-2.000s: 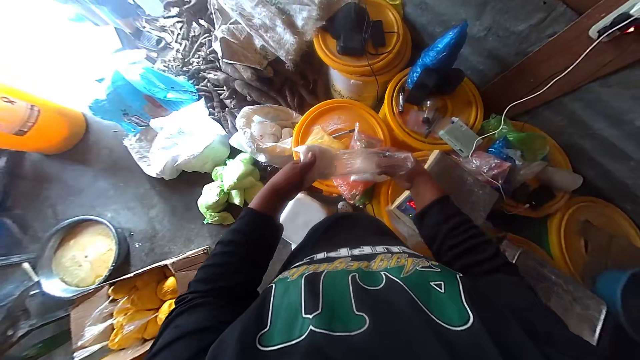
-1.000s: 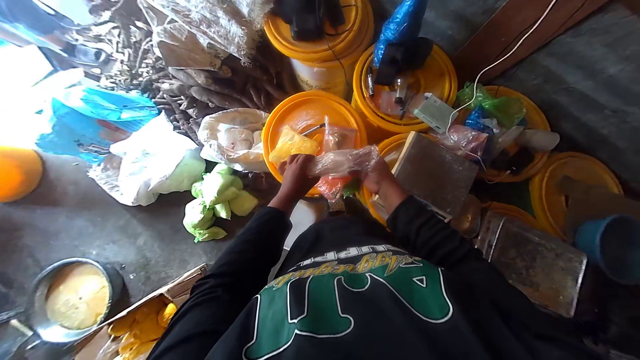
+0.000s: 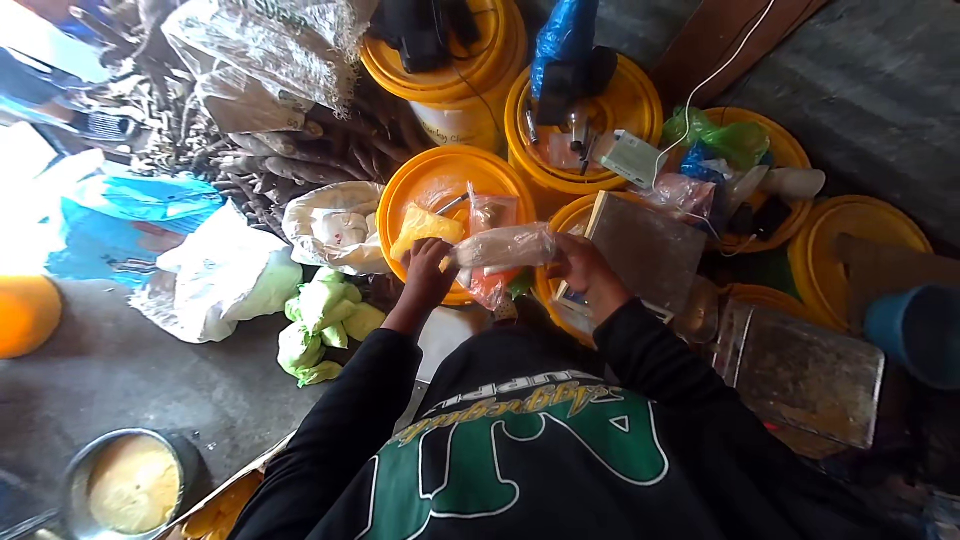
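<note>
A clear plastic bag with pale contents (image 3: 504,247) is stretched between my two hands, above an orange bucket lid (image 3: 397,187). My left hand (image 3: 429,271) grips its left end, and my right hand (image 3: 583,271) pinches the right end. On the lid behind it lie a yellow plastic bag (image 3: 426,229), a small clear packet (image 3: 491,213) and a pen-like stick (image 3: 452,203). Reddish plastic (image 3: 489,288) shows just below the held bag.
Several lidded orange buckets (image 3: 649,97) stand ahead and right. A flat metal-topped device (image 3: 649,247) is beside my right hand. Light green bags (image 3: 322,322), a white sack (image 3: 225,277) and a pot of pale liquid (image 3: 135,480) are on the left. Piled roots (image 3: 315,161) lie beyond.
Both hands keep hold of the clear bag, which has come nearer the right side of the orange lid. The view has shifted.
</note>
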